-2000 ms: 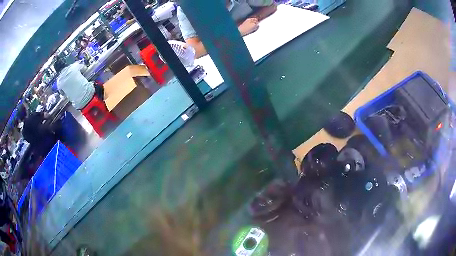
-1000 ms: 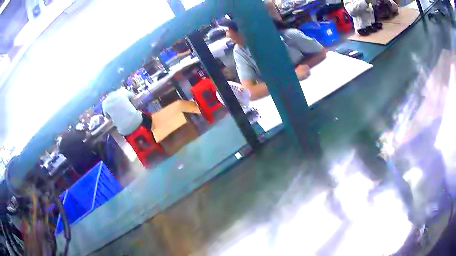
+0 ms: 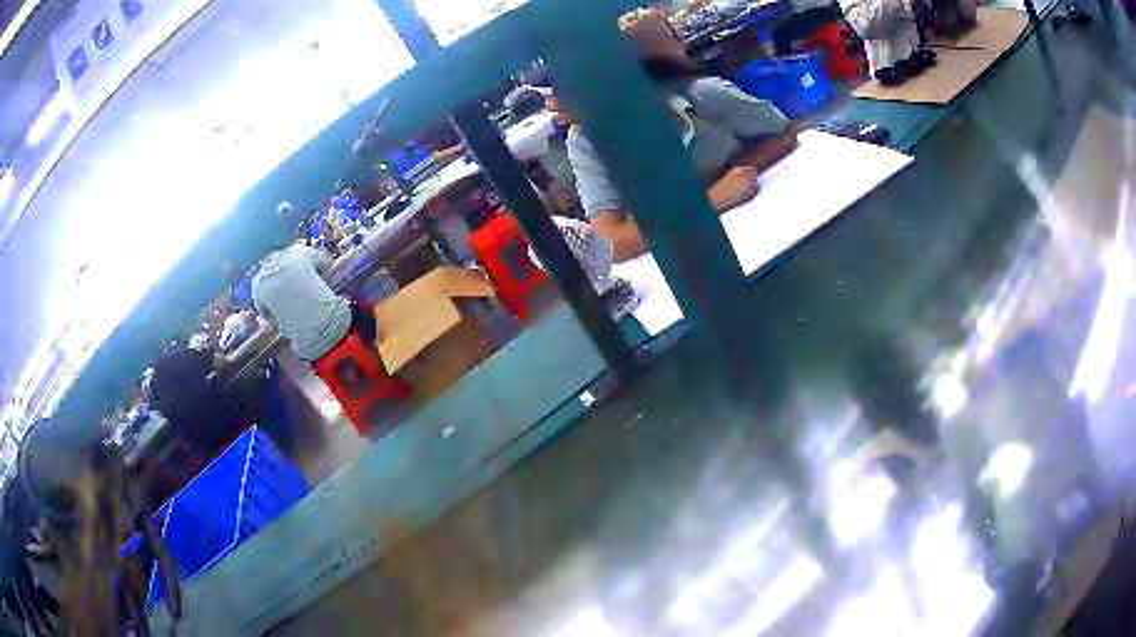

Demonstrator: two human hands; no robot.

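Note:
Neither of my hands can be made out. The lower right of the view is washed out by bright glare and blur over the green bench (image 3: 523, 548), and no work piece can be told there. A white sheet (image 3: 816, 197) lies on the far side of the bench, behind a green post (image 3: 660, 187). A person (image 3: 735, 125) sits there with their forearms on the sheet.
A thinner dark post (image 3: 542, 237) stands left of the green one. Beyond the ledge are an open cardboard box (image 3: 432, 326), red stools (image 3: 361, 380), a blue bin (image 3: 231, 504) and another seated person (image 3: 299, 299). A tan board (image 3: 953, 60) with dark items lies far right.
The view has swung up and right from two seconds ago. The black discs, blue tray and green-rimmed spool have gone from sight. The glare has eased a little since one second ago.

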